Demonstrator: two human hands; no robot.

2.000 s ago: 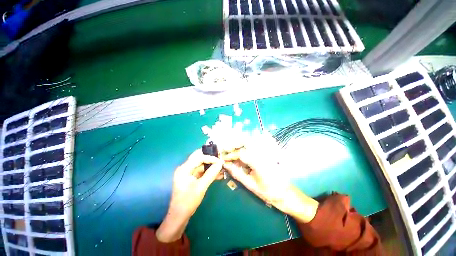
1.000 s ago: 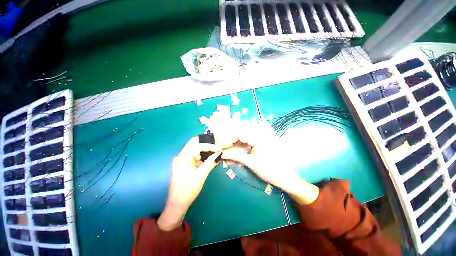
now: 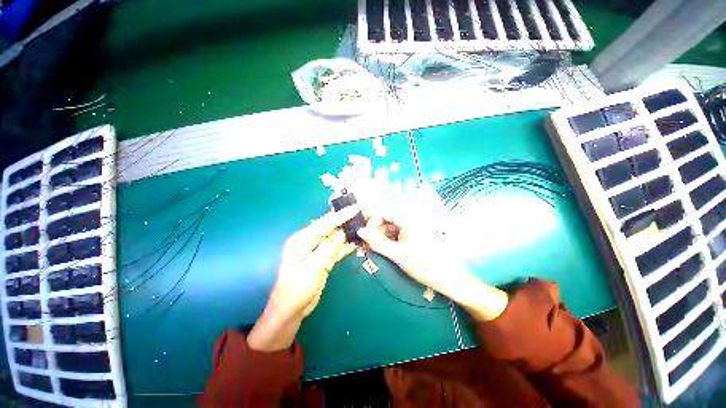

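A small black housing (image 3: pixel 349 215) is held in front of me at the middle of the bench. My left hand (image 3: pixel 312 256) grips it from the left with thumb and fingers. My right hand (image 3: pixel 406 251) touches its lower right side with the fingertips; glare hides whether those fingers hold a small part. A thin dark wire (image 3: pixel 398 298) curves below my right hand. Small tan squares (image 3: pixel 369 266) lie near it. A washed-out pile of pale squares (image 3: pixel 360 177) lies just beyond the housing.
Black units fill the left tray (image 3: pixel 111 263), right tray (image 3: pixel 593 203) and rear tray (image 3: pixel 478 46). Dark wires (image 3: pixel 501 182) lie right of the pile, others (image 3: pixel 179 239) left. An open clear bag (image 3: pixel 338 86) sits on the pale strip (image 3: pixel 215 149). A post (image 3: pixel 657 44) stands rear right.
The black housing is turned and shows more of its length between my hands. My left fingers have shifted along it. The whole view has moved slightly.
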